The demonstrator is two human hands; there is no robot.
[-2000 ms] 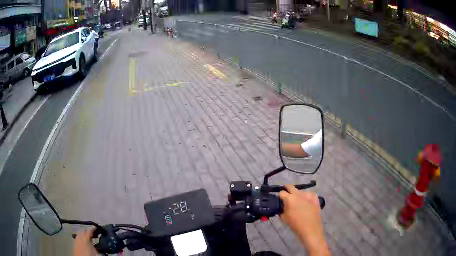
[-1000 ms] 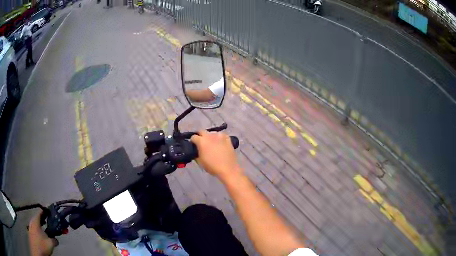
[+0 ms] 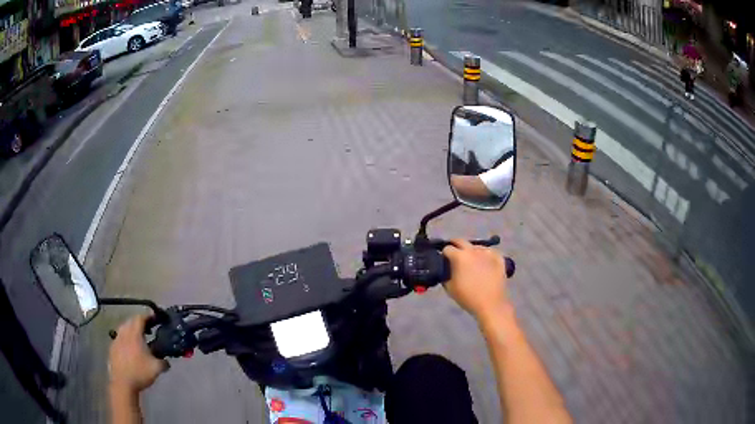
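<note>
My right hand (image 3: 476, 277) is closed round the right throttle grip (image 3: 508, 267), whose black end shows past my hand. My left hand (image 3: 132, 356) is closed round the left handlebar grip, which my fingers mostly hide. Between them are the digital dashboard (image 3: 286, 283) with glowing digits and a small white panel (image 3: 300, 334). The right mirror (image 3: 482, 157) reflects an arm and white sleeve; the left mirror (image 3: 64, 280) stands at the left. A printed bag (image 3: 290, 406) lies below the handlebar, beside my dark-clad knee (image 3: 430, 389).
Paved sidewalk (image 3: 273, 166) runs ahead. Striped bollards (image 3: 582, 157) line its right edge, with a zebra crossing (image 3: 604, 91) and road beyond. A white car (image 3: 122, 36) and dark cars stand at the left. A person (image 3: 689, 74) is at the far right.
The view has turned back, so the handlebar sits further right and more level. The railing beside the sidewalk has given way to bollards and a zebra crossing. Both hands keep their hold.
</note>
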